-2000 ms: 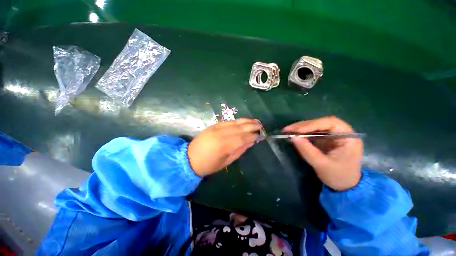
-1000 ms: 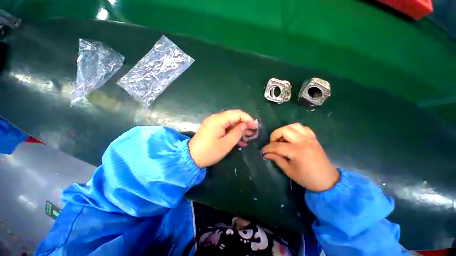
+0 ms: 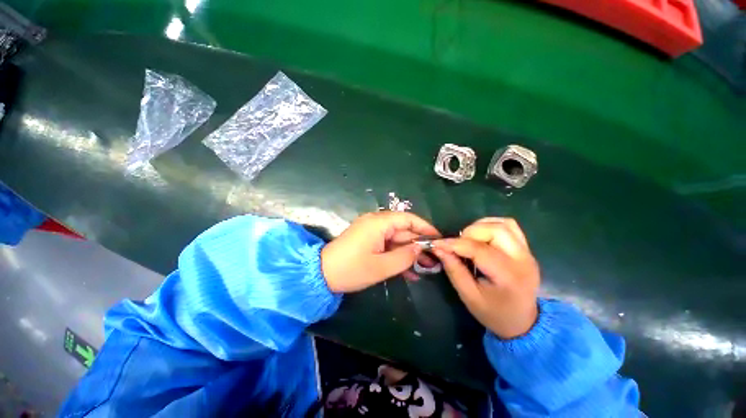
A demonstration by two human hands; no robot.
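My left hand point(image 3: 372, 253) holds a silver metal frame point(image 3: 426, 266) in its fingertips, partly hidden by the fingers. My right hand point(image 3: 499, 273) meets it from the right, thumb and forefinger pinching a small thin silver piece point(image 3: 425, 243) at the frame's upper side. What this piece is cannot be told; no long tweezers show clearly. A pile of tiny shiny bits point(image 3: 398, 203) lies just beyond my left hand.
Similar frames point(image 3: 455, 163) and a thicker stack point(image 3: 513, 167) stand beyond my right hand. Two clear plastic bags point(image 3: 266, 126) point(image 3: 168, 118) lie at left on the dark green bench point(image 3: 368, 139). A red-orange tray point(image 3: 646, 20) is at the top right.
The long thin silver tool seen earlier in my right hand no longer shows clearly. My hands were apart a second ago and now meet at the frame. The view has shifted, bringing in the red-orange tray.
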